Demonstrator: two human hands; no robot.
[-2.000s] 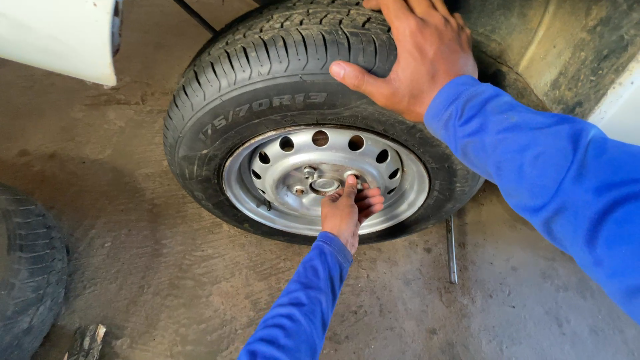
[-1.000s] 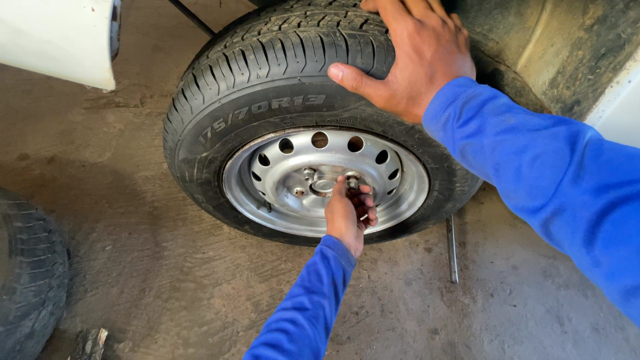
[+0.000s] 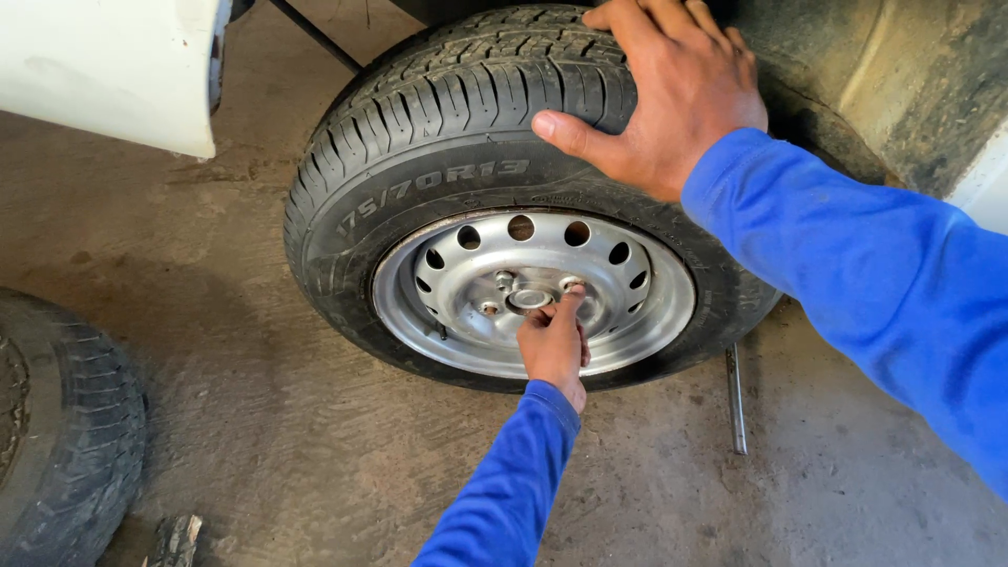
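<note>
A car wheel with a black rubber tyre and a silver steel rim stands in the wheel arch, tilted in view. My right hand lies spread on the tyre's upper right, fingers over the tread and thumb on the shoulder. Low at the hub, my left hand has its thumb tip at the upper right bolt hole, its other fingers curled beneath. Whether it pinches a lug nut is hidden. One lug nut sits at the upper left hole. Beside the centre cap, the lower left hole shows no nut.
Another tyre lies on the concrete floor at lower left, near a piece of wood. A metal bar reaches down right of the wheel. A white body panel hangs at upper left. A dirty wheel-arch liner is at upper right.
My left fingers have shifted at the upper right bolt hole; a dark nut-like piece seen at their tips a second ago is now hidden or out of sight. My right hand stays on the tyre.
</note>
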